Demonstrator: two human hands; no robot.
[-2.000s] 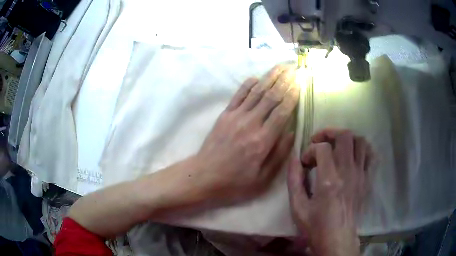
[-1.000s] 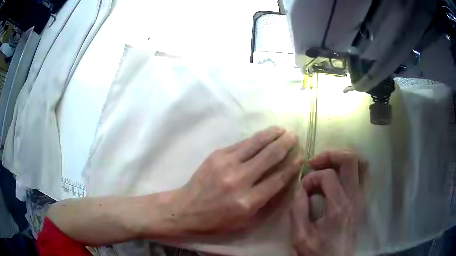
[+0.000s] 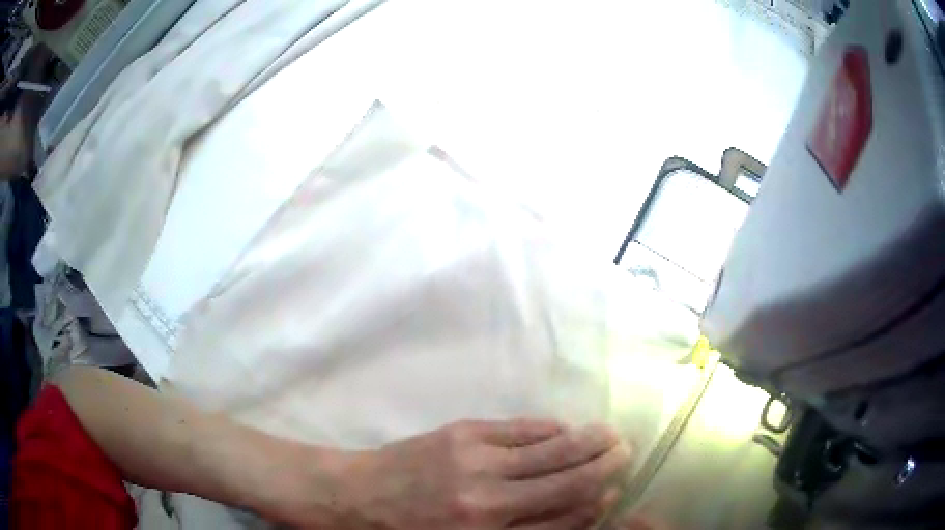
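Observation:
The cream garment panel [image 3: 352, 331] lies spread over the white table, with a corner pointing to the back. A narrow folded seam strip [image 3: 668, 440] runs from the lower middle up to the lit needle area. My left hand [image 3: 508, 471] lies flat on the panel just left of this strip, fingers together, partly cut off by the bottom edge. Of my right hand at most a sliver of skin shows at the bottom edge by the strip; its state is hidden. The sewing machine head [image 3: 839, 228] with a red badge stands over the strip's far end.
Long cream panels [image 3: 135, 186] lie layered at the left of the table [image 3: 207, 217]. Crumpled cloth [image 3: 88, 331] is below the table's left edge. The needle plate area [image 3: 679, 233] is left of the machine head. Part of another person's arm shows at the far left.
The view has turned and shifted, so the machine head appears larger at the right with its badge showing. My left hand is nearer the bottom edge, and my right hand has nearly left the picture.

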